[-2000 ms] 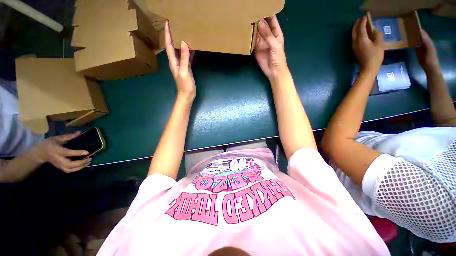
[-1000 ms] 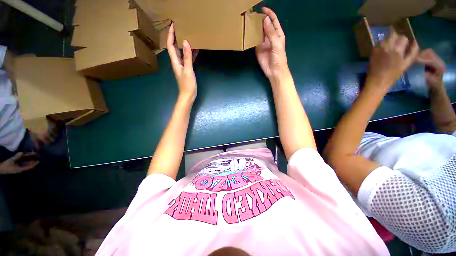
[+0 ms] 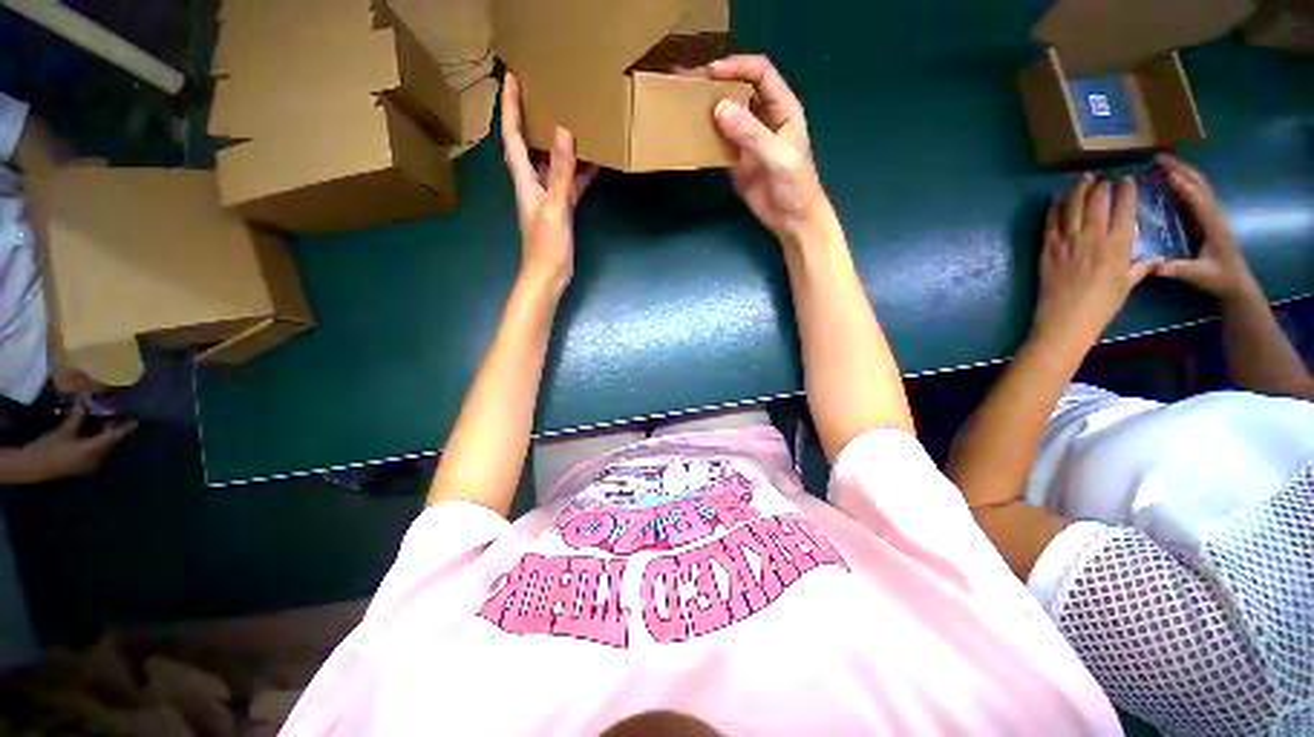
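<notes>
A brown mailer box (image 3: 577,87) is held at the top centre, cut off by the picture's top edge. One short side wall faces right, and a dark gap shows above it. My left hand (image 3: 542,195) supports the box at its left and lower edge, with the fingers partly hidden behind it. My right hand (image 3: 775,144) grips the right end of the side wall, thumb in front.
Stacked brown boxes (image 3: 310,130) stand at the left on the dark green tabletop (image 3: 677,317). Another brown box (image 3: 152,252) is at the table's left end, beside a person's hand (image 3: 65,449). At right, a neighbour's hands (image 3: 1091,245) hold a blue-grey packet below an open box (image 3: 1117,112).
The held box has turned so its side wall faces me more, and my right hand has closed on it. The right neighbour's hands have moved out of the open box down to a packet.
</notes>
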